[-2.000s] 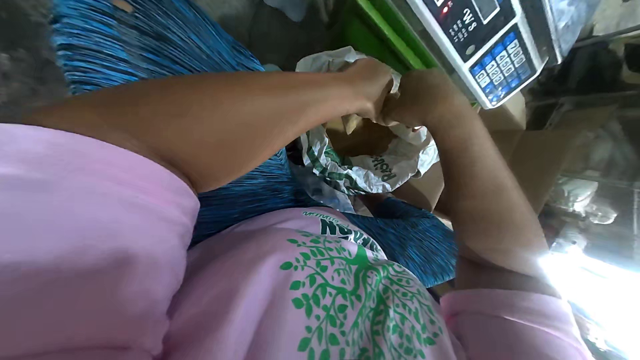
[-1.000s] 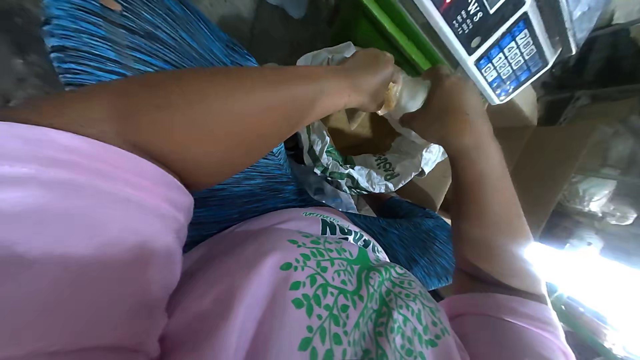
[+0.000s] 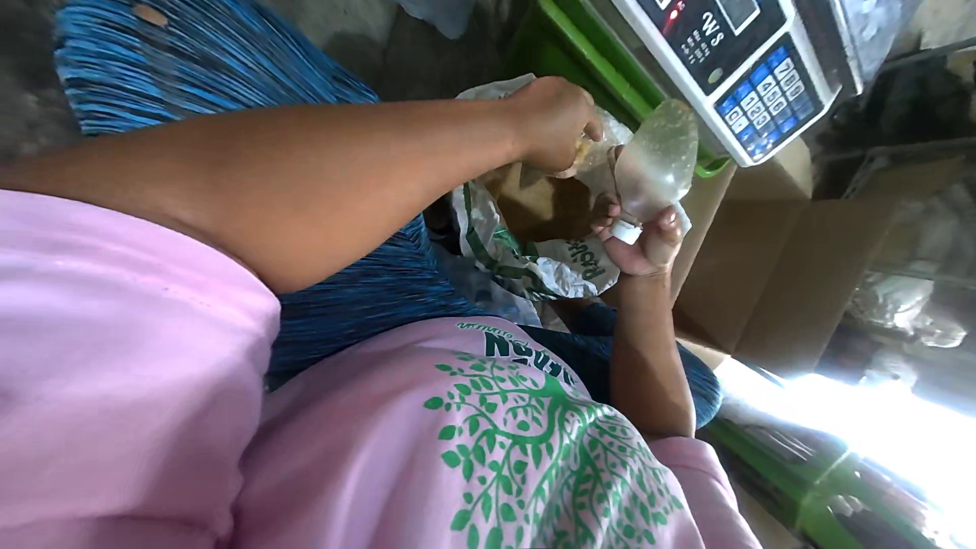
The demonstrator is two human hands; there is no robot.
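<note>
My left hand point(image 3: 560, 126) is closed on a crumpled clear plastic piece point(image 3: 602, 145) with something yellowish at its near end. My right hand point(image 3: 644, 248), palm up, grips the neck of a rounded translucent plastic container point(image 3: 657, 156), a bottle or a filled bag. Its white cap-like end point(image 3: 626, 231) points down between thumb and fingers. Below both hands is an open white plastic sack point(image 3: 583, 267) with green print and a crumpled rim. Brown material point(image 3: 545, 210) shows inside it; what it is cannot be told.
A digital scale point(image 3: 751, 84) with a keypad stands above a green plastic crate point(image 3: 602, 61) at the upper right. An open cardboard box point(image 3: 770, 282) lies right of the sack. Blue-striped cloth point(image 3: 229, 61) spreads at the left. Clear plastic bags point(image 3: 896, 301) are at the far right.
My hands were close together at the sack; my right hand has moved away from the left and turned palm up. The rounded translucent container now shows plainly above it.
</note>
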